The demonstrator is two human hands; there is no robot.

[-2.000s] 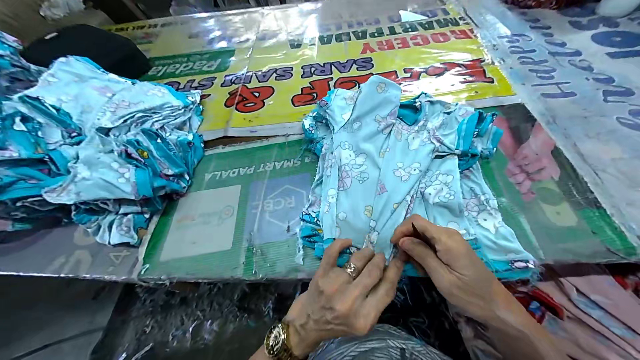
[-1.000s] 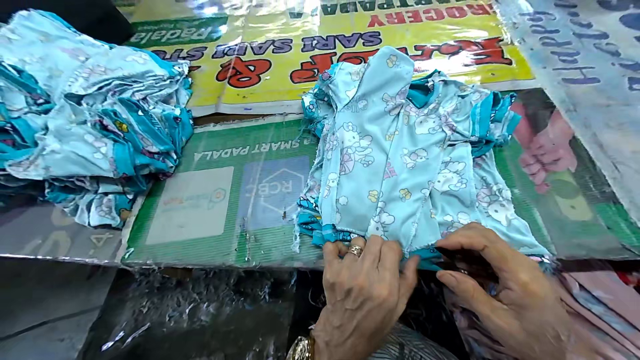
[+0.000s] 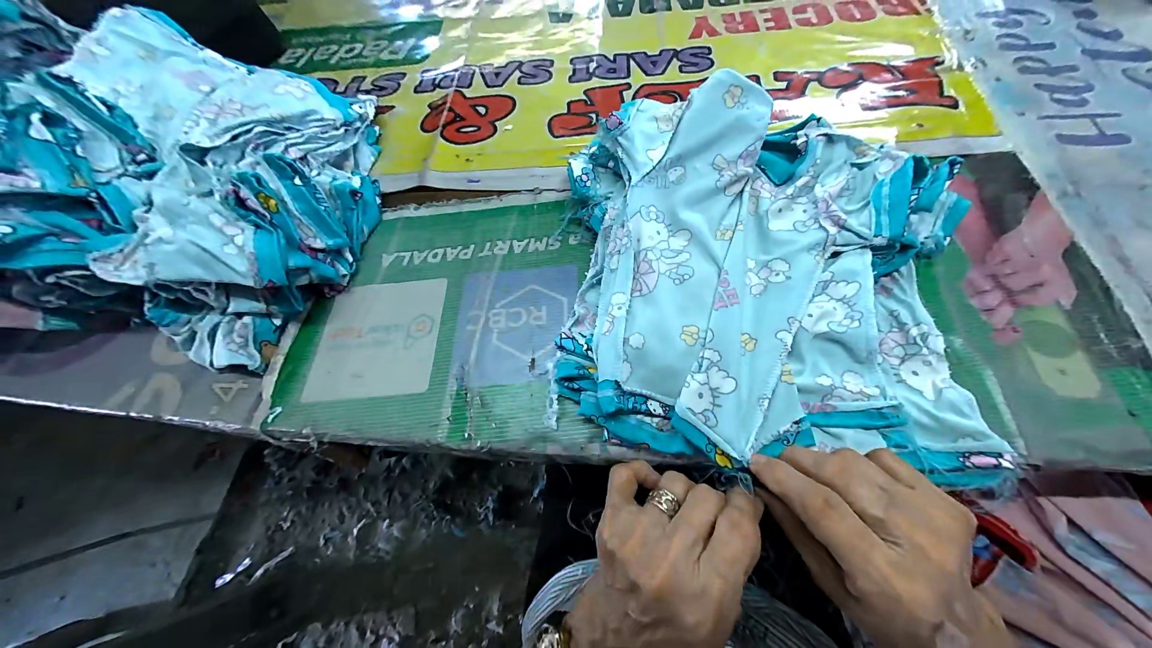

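Note:
A stack of small light-blue printed garments with teal trim lies at the table's near edge, the top one partly folded over itself. My left hand, with a ring on one finger, pinches the bottom hem of the top garment at the edge. Close against it, my right hand has its fingertips on the same hem, its thumb hidden beneath. Both hands meet at the lowest point of the cloth.
A larger heap of similar garments lies at the left. Printed tarpaulin sheets cover the table. Pink cloth and a red-handled tool are at lower right. Lint and scraps show below the table edge.
My right hand was apart from my left a second ago, its thumb and fingers spread; it has closed in beside it at the hem. The view has shifted slightly.

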